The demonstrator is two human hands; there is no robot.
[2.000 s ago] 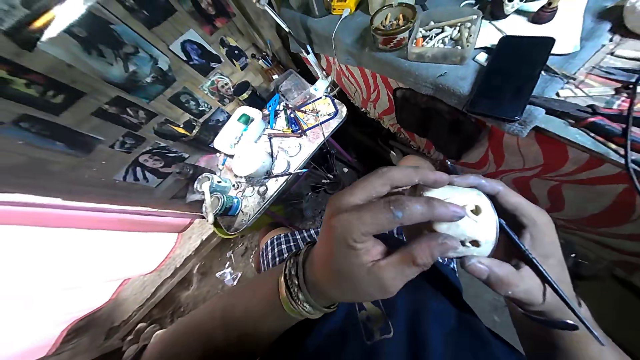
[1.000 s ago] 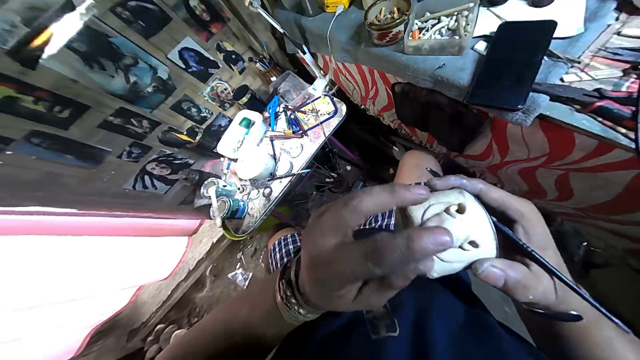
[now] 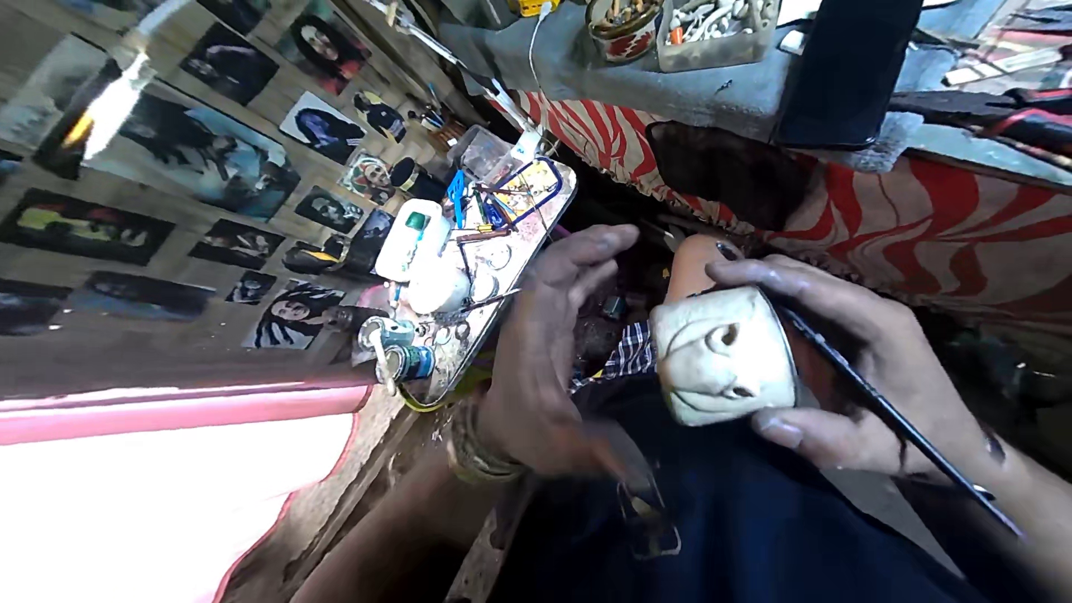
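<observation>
My right hand [image 3: 863, 360] holds a pale, cup-shaped piece [image 3: 720, 356] between thumb and fingers, above my dark clothing. A face is modelled on it, with eye-like hollows, raised folds and a dark rim line on the right. A thin dark rod-like tool [image 3: 896, 419] lies across the same hand, slanting down to the right; its upper end is behind the piece. To the left of the piece is my left hand [image 3: 557, 360], blurred, fingers spread, with nothing in it and not touching the piece. Bracelets circle its wrist.
At left stands a small white table [image 3: 502, 314] with a white container [image 3: 412, 239], a paint can [image 3: 409, 363] and pens. The cloth-covered bench [image 3: 703, 100] above bears a smartphone [image 3: 847, 71], a tin [image 3: 622, 32] and a clear plastic box [image 3: 718, 57] of small white pieces.
My left hand has come away from the pale piece toward the left, and its fingers have spread. More of the modelled face shows. My right hand still holds the piece and the thin tool.
</observation>
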